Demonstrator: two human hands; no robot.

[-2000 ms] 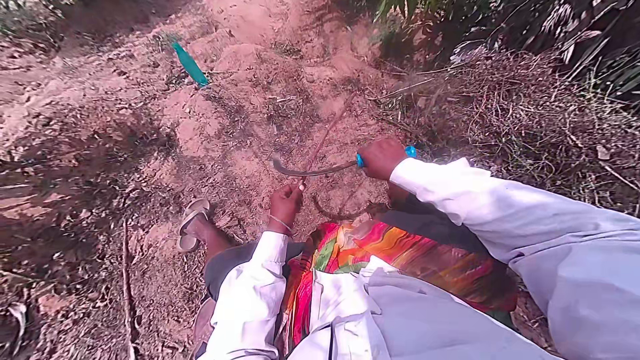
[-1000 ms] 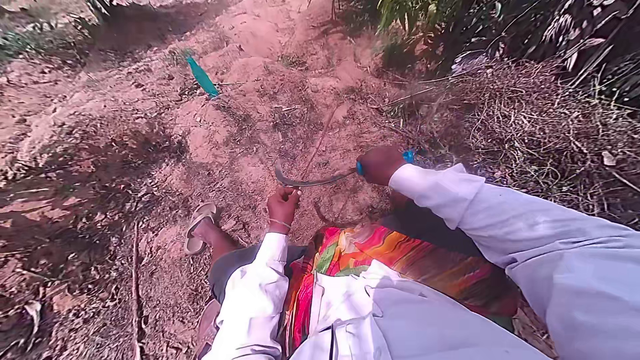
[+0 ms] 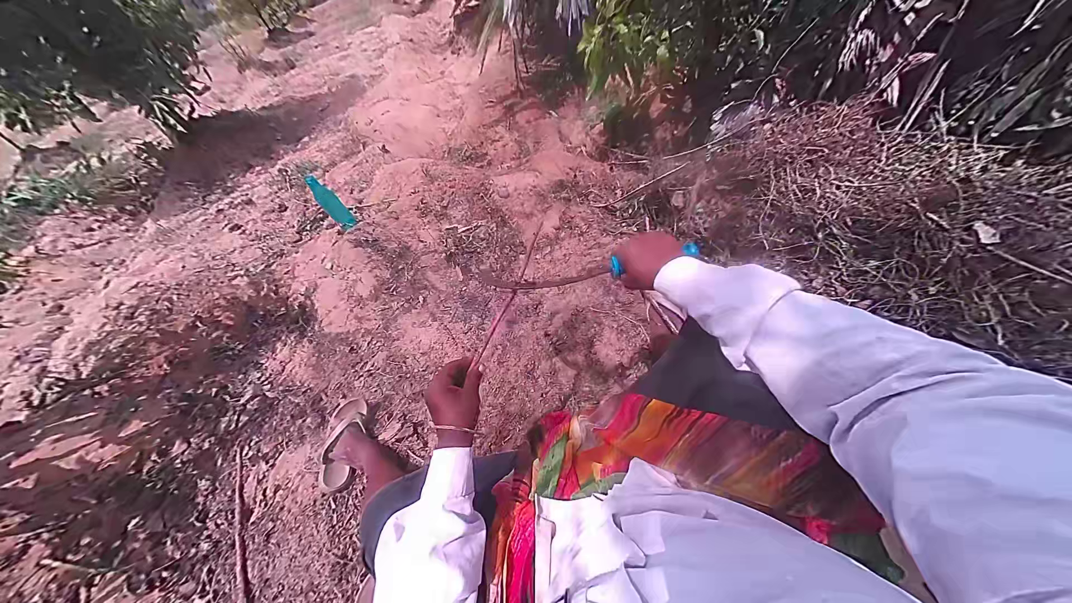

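Observation:
My right hand (image 3: 646, 259) is closed around the blue handle of a sickle (image 3: 553, 282). Its curved, dark blade points left and crosses a thin stick (image 3: 504, 314). The stick's lower end is pinched between the thumb and fingers of my left hand (image 3: 455, 394), and it slants up and to the right over the reddish soil. Whether the blade touches the stick, I cannot tell. A bright patterned cloth (image 3: 670, 444) lies across my lap.
A teal bottle (image 3: 330, 203) lies on the soil ahead to the left. Dry, tangled twigs (image 3: 846, 201) are heaped at the right, below dark leafy plants. A long stick (image 3: 241, 528) lies at the lower left, near my sandalled foot (image 3: 343, 444).
My left hand was close to the sickle blade a second ago and is now lower, apart from it, with more of the stick showing. The view has tilted upward.

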